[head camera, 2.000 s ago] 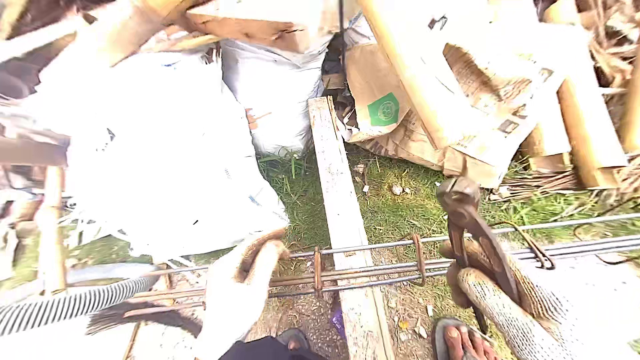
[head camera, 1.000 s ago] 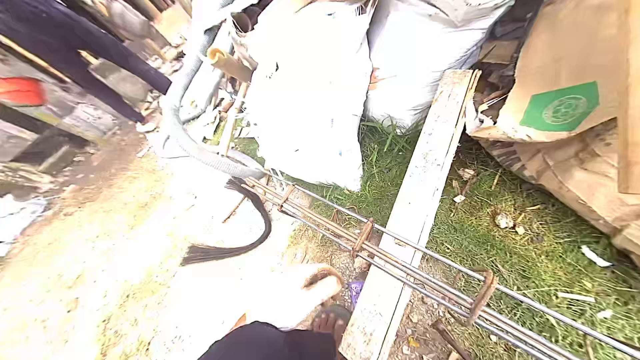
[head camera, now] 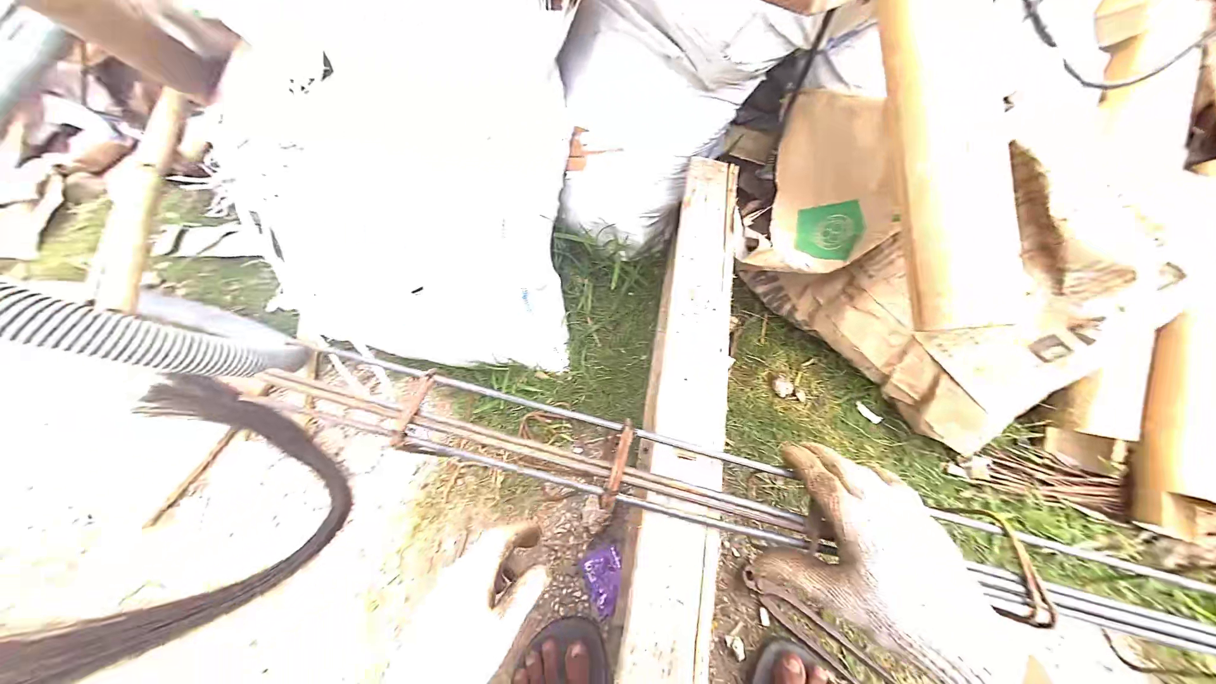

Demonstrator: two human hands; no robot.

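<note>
A rebar cage of long steel bars (head camera: 722,508) with square wire stirrups (head camera: 617,464) runs across the view, resting over a wooden plank (head camera: 693,361). My gloved right hand (head camera: 855,541) is closed around the bars just right of the plank; the handles of a hand tool (head camera: 817,632) show beneath its palm. My left hand (head camera: 503,589), gloved and washed out by glare, is below the bars to the left of the plank. Its fingers are curled, and whether anything is in them cannot be told. A bundle of dark tie wire (head camera: 313,494) lies at left, near the cage's end.
White sacks (head camera: 427,190) stand behind the cage. Torn brown paper bags (head camera: 836,180) and bamboo poles (head camera: 1164,408) are at the right. A corrugated grey hose (head camera: 123,332) comes in from the left. My sandaled feet (head camera: 560,655) flank the plank, beside a purple wrapper (head camera: 600,579).
The view has swung left and back. Two seconds ago my right hand held pincers raised above the bars; now it is on the bars. My left hand has left the bars it touched then.
</note>
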